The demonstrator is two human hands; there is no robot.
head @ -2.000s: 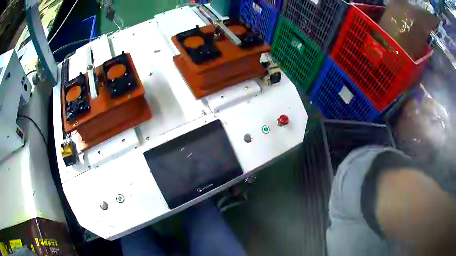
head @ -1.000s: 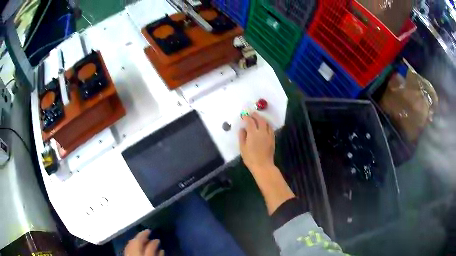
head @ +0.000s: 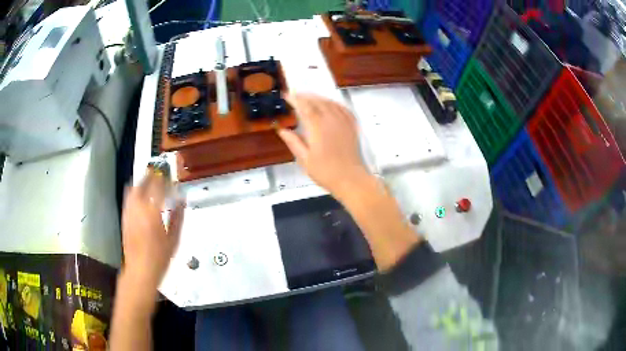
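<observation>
Two black plastic parts, one at the left point(head: 188, 104) and one at the right point(head: 262, 89), lie in the left orange-brown fixture point(head: 233, 152) with a silver hold-down bar point(head: 222, 82) between them. My right hand point(head: 322, 140) is at this fixture's right end, fingers apart, close beside the right part; I see nothing held. My left hand point(head: 149, 219) is blurred at the fixture's front left corner, fingers apart, with nothing visible in it. The right fixture point(head: 374, 63) stands farther back with two more black parts in it.
The dark touch screen point(head: 322, 240) is at the front of the white machine table point(head: 254, 284). A green button point(head: 440, 212) and red button point(head: 463, 205) are at its right. A white box unit point(head: 48, 86) stands left. Crates point(head: 576, 137) and a black bin point(head: 539, 274) are at the right.
My right hand has left the green button and moved to the left fixture. My left hand has risen from below the table edge to that fixture's front corner. The right fixture sits farther back on the table.
</observation>
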